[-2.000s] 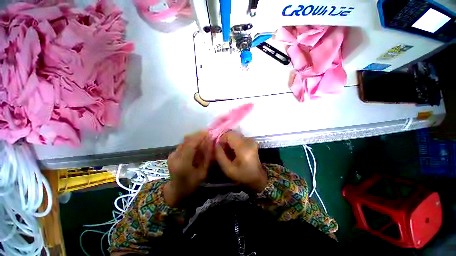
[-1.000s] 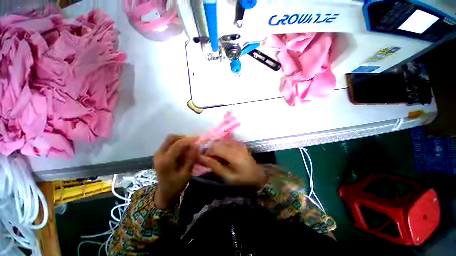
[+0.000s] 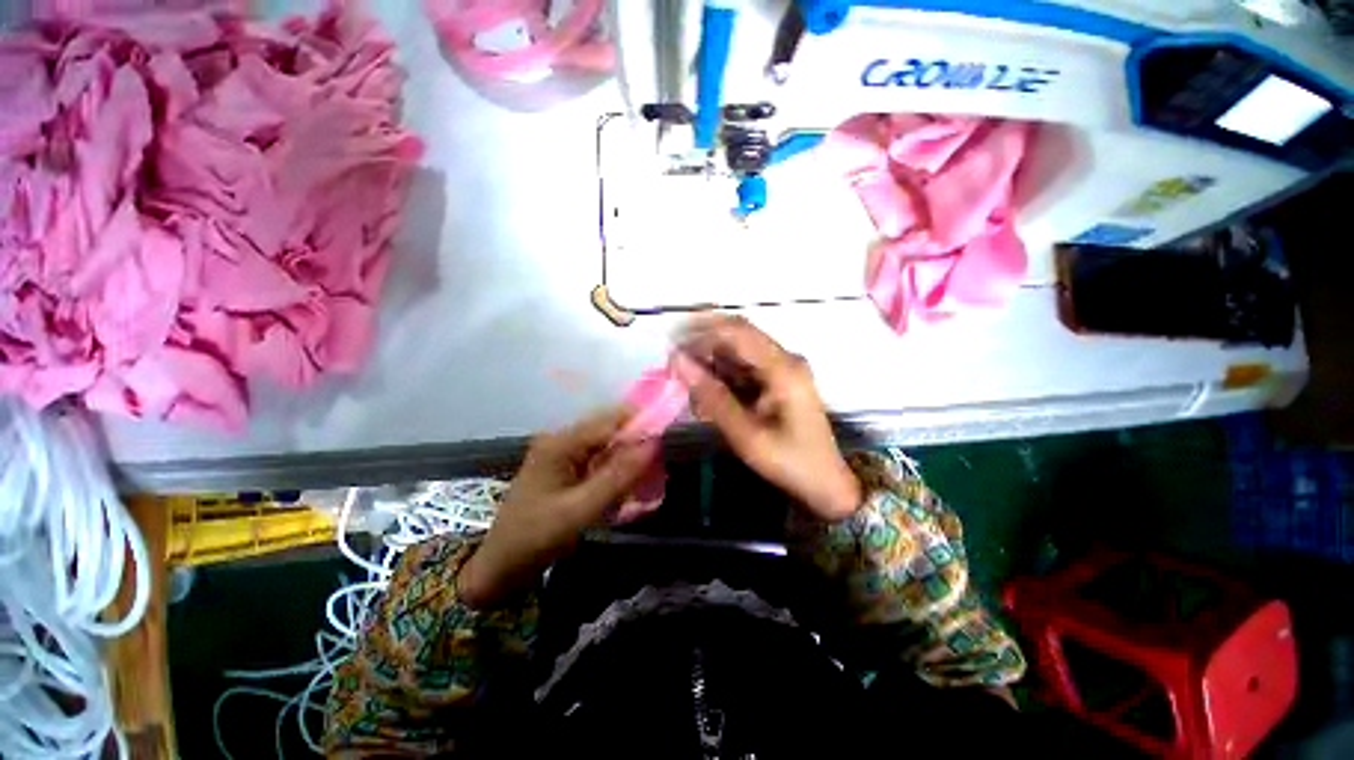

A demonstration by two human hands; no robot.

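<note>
A pink fabric band (image 3: 651,408) is held just over the table's front edge. My left hand (image 3: 557,498) grips it, with part of the band hanging below the fingers. My right hand (image 3: 765,408) is blurred, its fingertips close to the band's upper end; whether it holds anything is unclear. The sewing machine's needle area (image 3: 728,149), with its blue part, is beyond my hands. Pink fabric pieces (image 3: 943,215) lie right of the needle. The black snips do not show beside them.
A big heap of pink pieces (image 3: 193,223) covers the table's left. Pink bands (image 3: 520,45) lie behind and left of the needle. A dark phone (image 3: 1151,290) lies at right. White cords (image 3: 60,564) hang at lower left. A red stool (image 3: 1173,653) stands on the green floor.
My right hand has moved up and right, away from my left hand. The black snips that lay right of the needle are gone from there. The view has shifted slightly.
</note>
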